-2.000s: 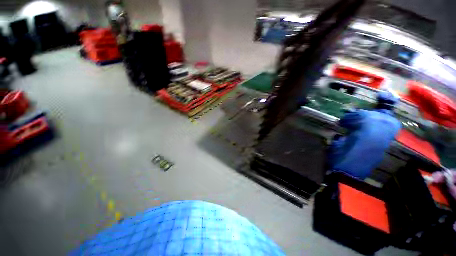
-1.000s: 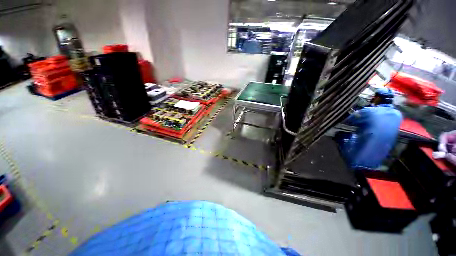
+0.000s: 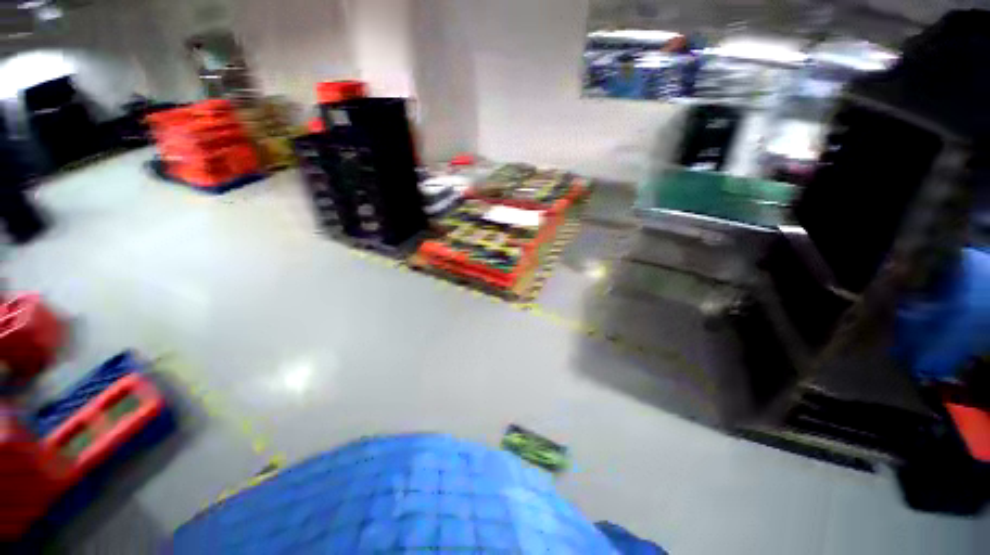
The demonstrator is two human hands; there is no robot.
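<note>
Neither of my hands is in the picture. My blue checked garment fills the bottom middle. A small green and dark marking or flat item lies on the grey floor just beyond it; blur hides what it is. Farther ahead, orange-red crates stand low on the floor, holding rows of silvery and dark modules, with a white sheet on top. The picture is blurred.
Tall black crate stacks stand left of the modules. Orange-red crates stand on a blue pallet at left; more are farther back. A green-topped bench and dark rack are at right, beside a person's blue garment.
The view has turned left from one second ago, so the rack, bench and person have shifted right. The pallet at left shows more, and the green floor item has come into view.
</note>
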